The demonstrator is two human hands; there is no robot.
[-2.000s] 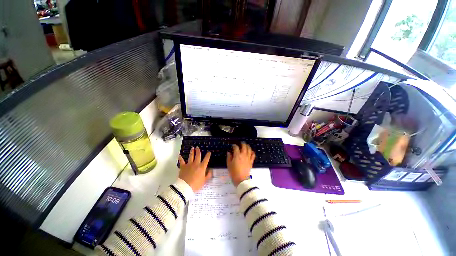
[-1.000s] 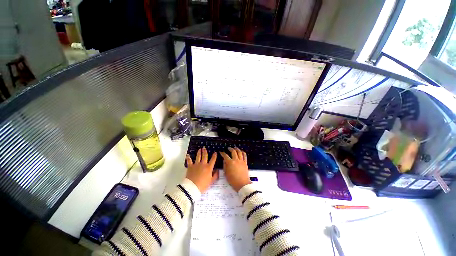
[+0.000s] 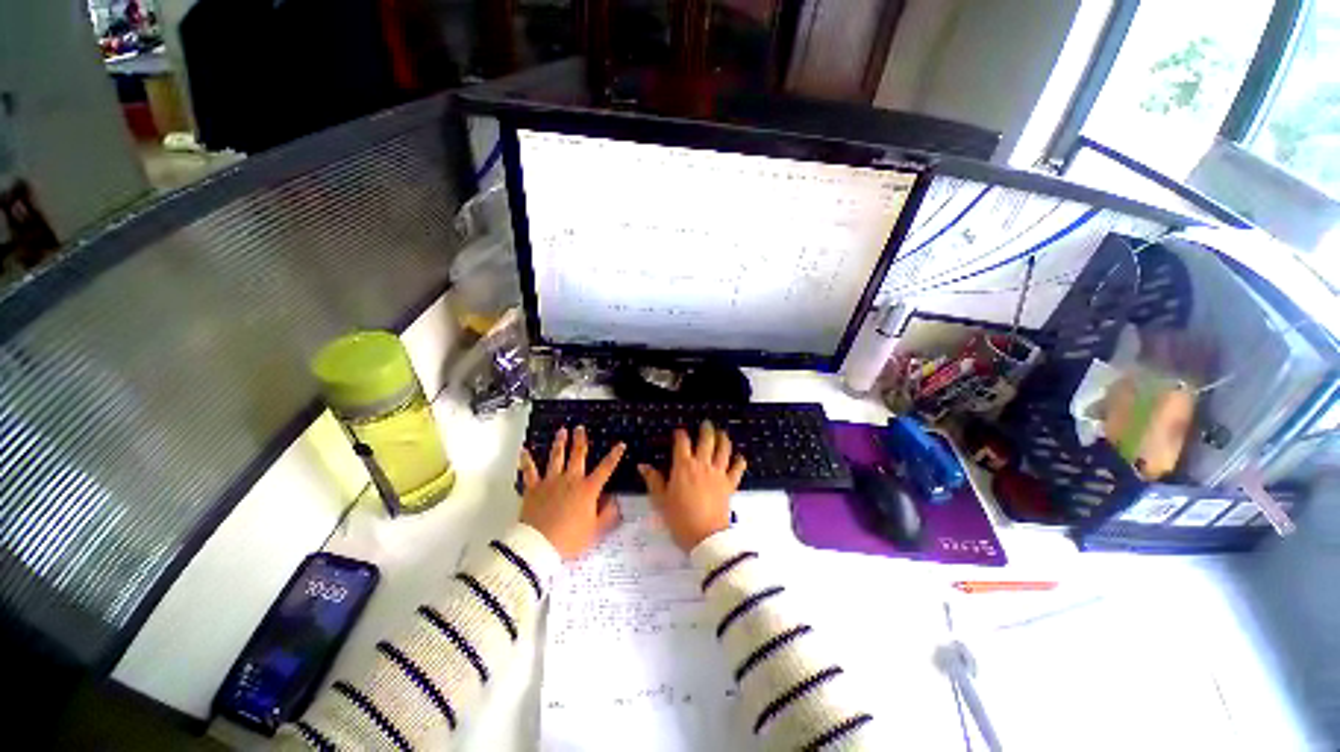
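A long black keyboard (image 3: 786, 445) lies below the black-framed monitor (image 3: 705, 243), whose lit screen shows a white page with faint text and lines. My left hand (image 3: 567, 495) rests on the left part of the keyboard, fingers spread on the keys, holding nothing. My right hand (image 3: 697, 488) rests on the keys just right of it, fingers slightly apart, holding nothing. A white paper sheet (image 3: 632, 646) with written lines lies in front of the keyboard, partly under my wrists and striped sleeves. The screen text is too blurred to read.
Left: a water bottle (image 3: 390, 426) with yellow-green lid and a lit smartphone (image 3: 301, 639). Right: a black mouse (image 3: 889, 507) on a purple pad (image 3: 963, 532), a blue object (image 3: 926, 458), a red pen (image 3: 1005, 586), a pale tumbler (image 3: 873, 350), a cluttered pen holder (image 3: 963, 375) and a dark basket (image 3: 1095, 463).
The camera view shifted slightly one way and back. Both hands stay on the keyboard; my right hand's fingers have shifted a little over the keys.
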